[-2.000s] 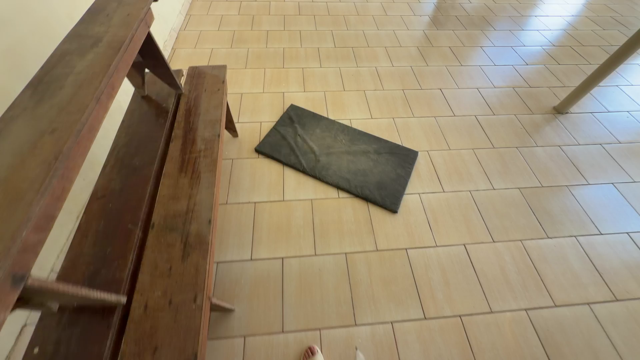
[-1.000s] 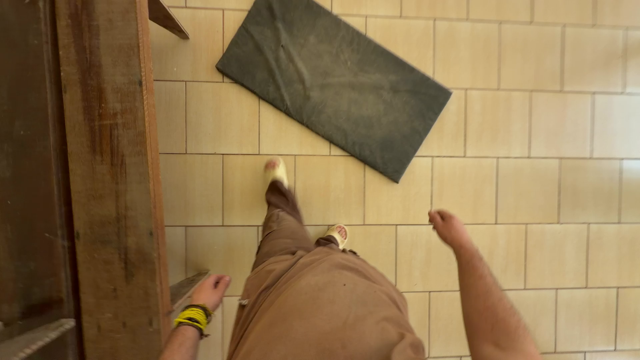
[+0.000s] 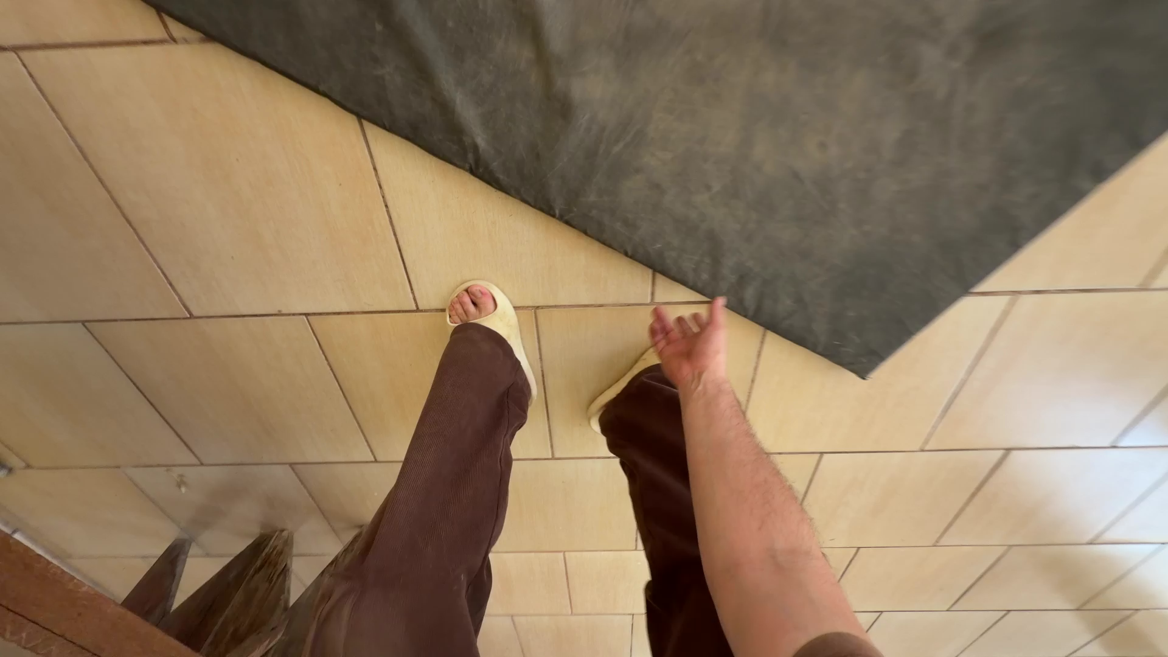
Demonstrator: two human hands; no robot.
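Observation:
A dark grey mat (image 3: 730, 146) with a wrinkled surface lies on the tiled floor and fills the upper right of the head view. My right hand (image 3: 691, 342) reaches down at the mat's near edge, fingers spread and nothing held. One fingertip overlaps that edge; whether it touches cannot be told. The forearm comes up from the bottom right. My left hand is out of view.
Beige floor tiles (image 3: 237, 173) surround the mat. My feet in pale slides (image 3: 505, 321) stand just short of its edge, in brown trousers. At the lower left are the wooden bench (image 3: 64, 593) and its pointed legs (image 3: 237, 584).
The view has come much closer to the mat. My right hand has moved to the mat's near edge. My left hand, seen beside the bench a second ago, has left the view.

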